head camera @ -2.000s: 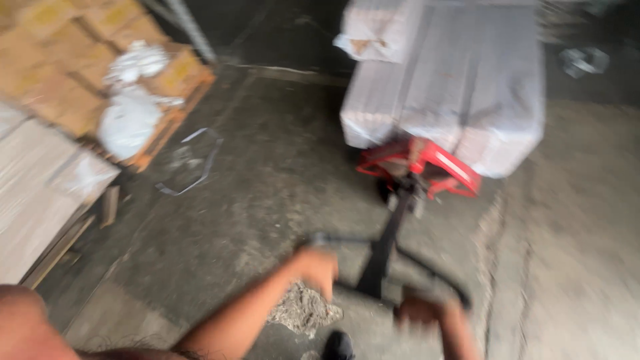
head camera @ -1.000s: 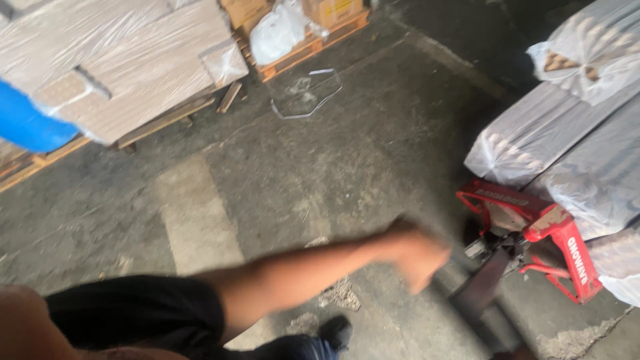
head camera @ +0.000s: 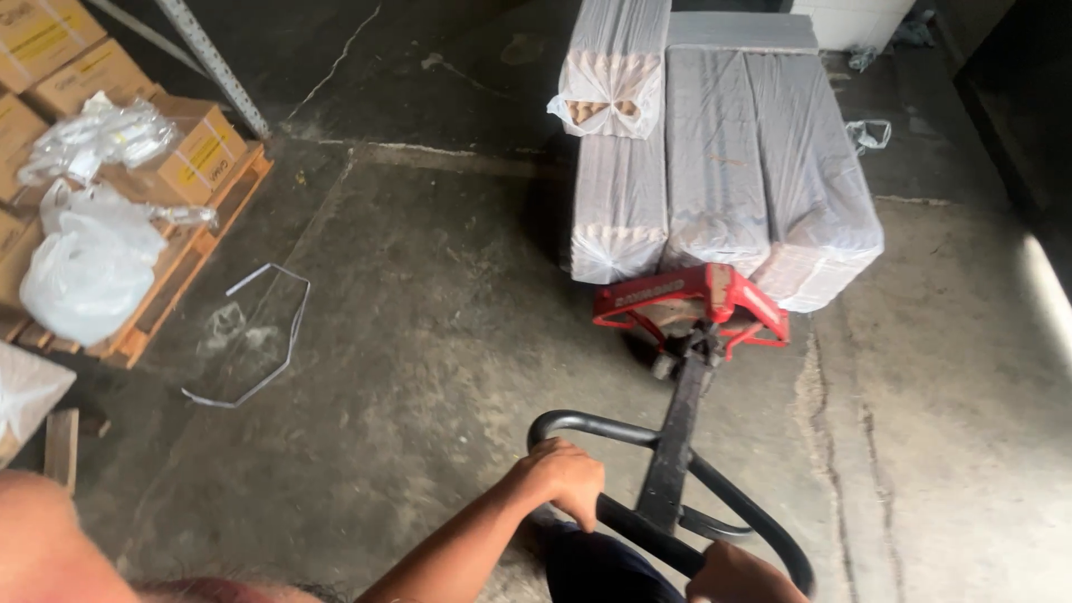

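Observation:
My left hand (head camera: 563, 476) is closed around the left side of the black loop handle (head camera: 670, 477) of a red Raymond pallet jack (head camera: 691, 293). Lower right, my right hand (head camera: 737, 578) grips the near bar of that handle, partly cut off by the frame's bottom edge. Beyond the handle, the jack's red frame stands against long bundles wrapped in clear plastic (head camera: 716, 151). One shorter-looking wrapped bundle (head camera: 615, 75) lies on top at the left, its end showing through torn wrap. The jack's forks are hidden.
At left, a wooden pallet (head camera: 201, 243) carries cardboard boxes (head camera: 188, 146) and a white plastic bag (head camera: 92, 260). A metal rack post (head camera: 213, 67) rises behind it. A loose strap (head camera: 293, 335) lies on the concrete floor, and a wrapped stack's corner (head camera: 29, 394) shows at lower left.
The view has swung strongly between frames. Both hands are on the handle now, as two seconds ago; one second ago only one hand showed clearly.

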